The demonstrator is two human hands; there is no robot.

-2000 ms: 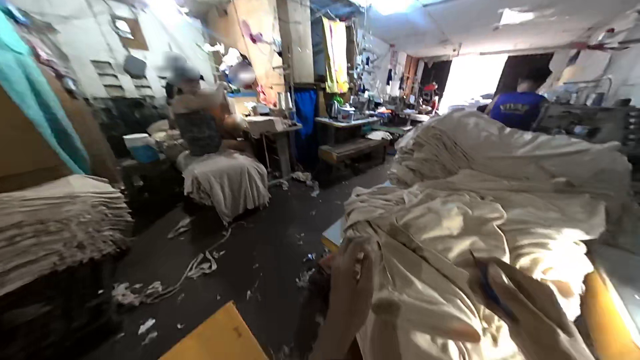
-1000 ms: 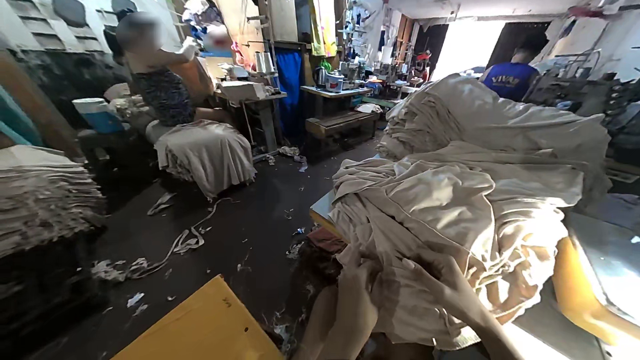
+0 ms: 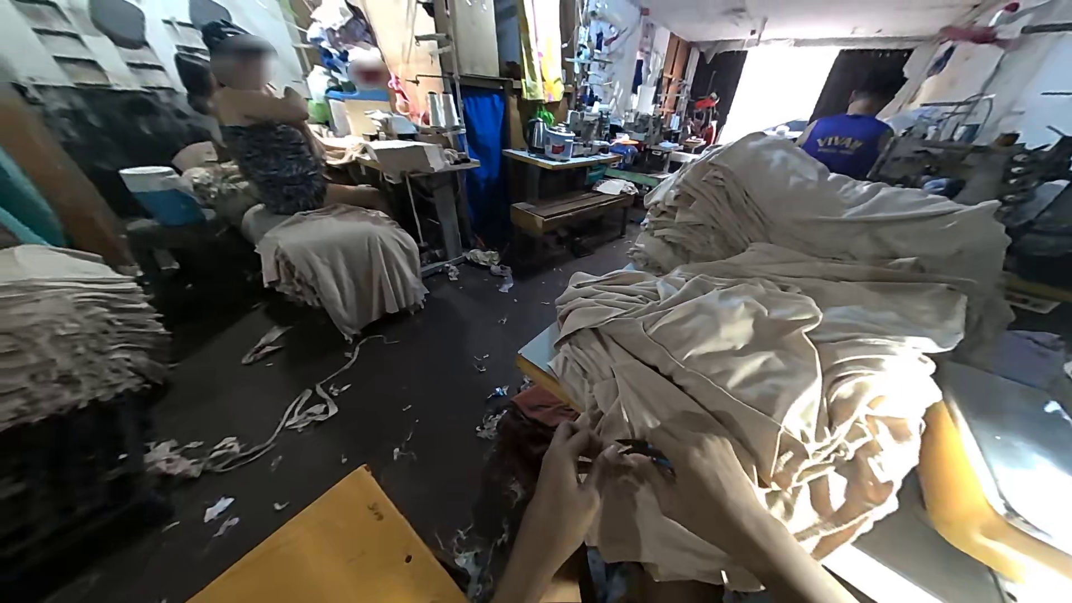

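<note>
A large heap of beige fabric (image 3: pixel 720 335) lies on the table before me, its near edge hanging over my lap. My left hand (image 3: pixel 569 477) pinches the fabric's edge between thumb and fingers. Close beside it on the right, my right hand (image 3: pixel 699 473) is closed around a small dark tool with a bit of blue (image 3: pixel 645 450), perhaps thread snips; its tip points toward the left fingertips. The tool is partly hidden by the fingers. More folded beige fabric (image 3: pixel 821 193) is piled behind the heap.
A yellow board (image 3: pixel 335 544) juts in at the lower left. Stacked cloth (image 3: pixel 75 335) stands at the far left. A person (image 3: pixel 272 142) sits beyond a cloth-draped seat (image 3: pixel 343 251); another in a blue shirt (image 3: pixel 846 144) is at the back right. Fabric scraps (image 3: pixel 310 410) litter the floor.
My hands, apart two seconds ago, are now close together at the fabric's near edge. The dark tool was in my right hand then too. The view has shifted.
</note>
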